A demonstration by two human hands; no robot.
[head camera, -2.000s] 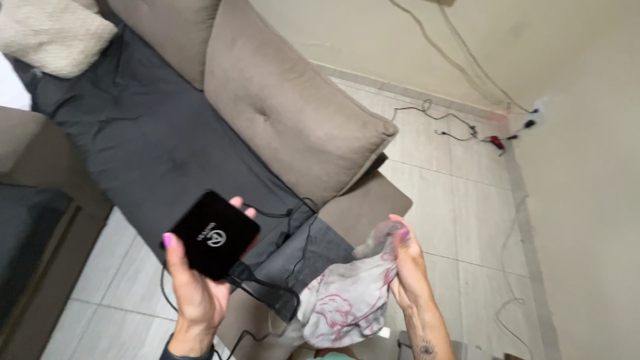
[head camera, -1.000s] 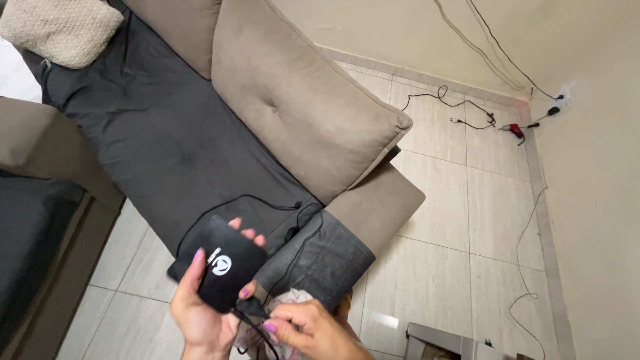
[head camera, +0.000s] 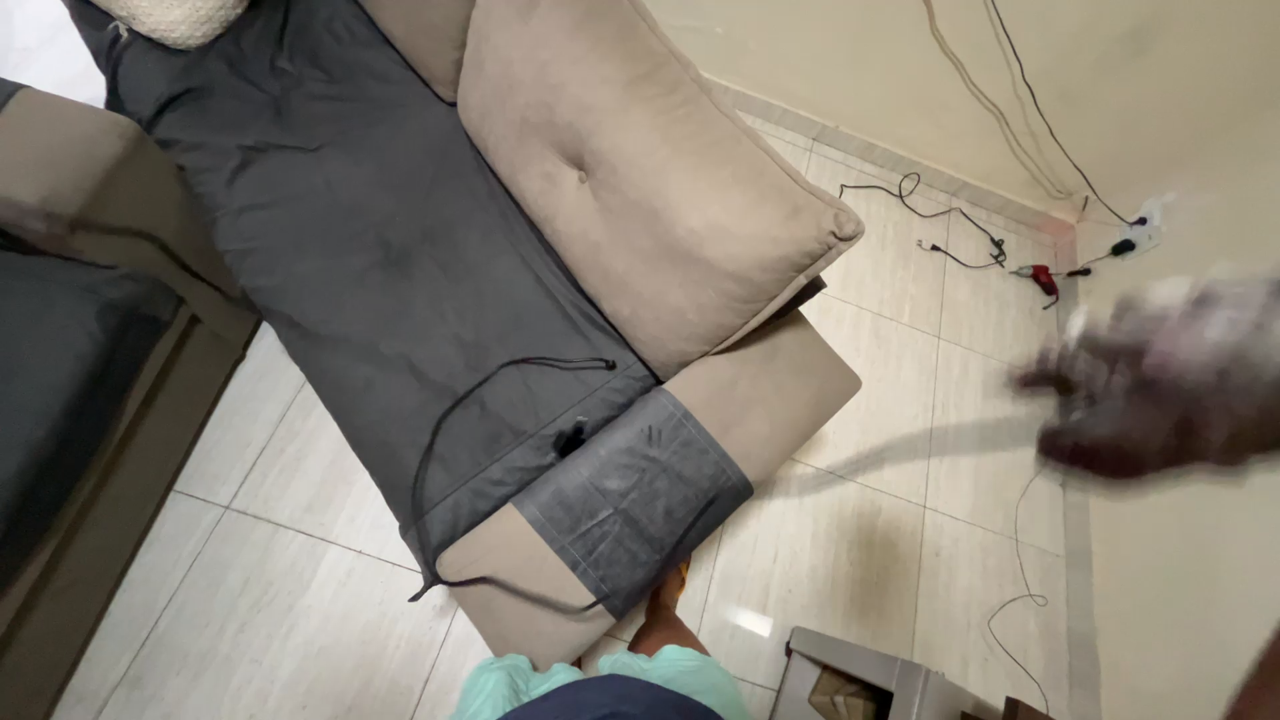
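A strongly blurred hand, seemingly my right hand (head camera: 1160, 385), is at the right edge, in front of the wall; whether it holds anything is unclear. A blurred brown shape, perhaps part of an arm, shows in the bottom right corner. My left hand cannot be made out. On the grey-covered sofa seat (head camera: 330, 220) lies a black cable (head camera: 430, 440), which curves over the near armrest. A small black object (head camera: 570, 437) sits where the seat meets the armrest. A dark grey fabric cover (head camera: 640, 500) drapes across the armrest.
A beige back cushion (head camera: 620, 180) leans on the sofa. Black cords and a red object (head camera: 1042, 280) lie on the tiled floor near the wall outlet (head camera: 1140, 228). A grey piece of furniture (head camera: 860, 670) stands at the bottom right. Another sofa section (head camera: 110, 300) is at left.
The black box and the pale patterned cloth, in my hands in earlier frames, can no longer be made out. My hands have left the area in front of the sofa armrest.
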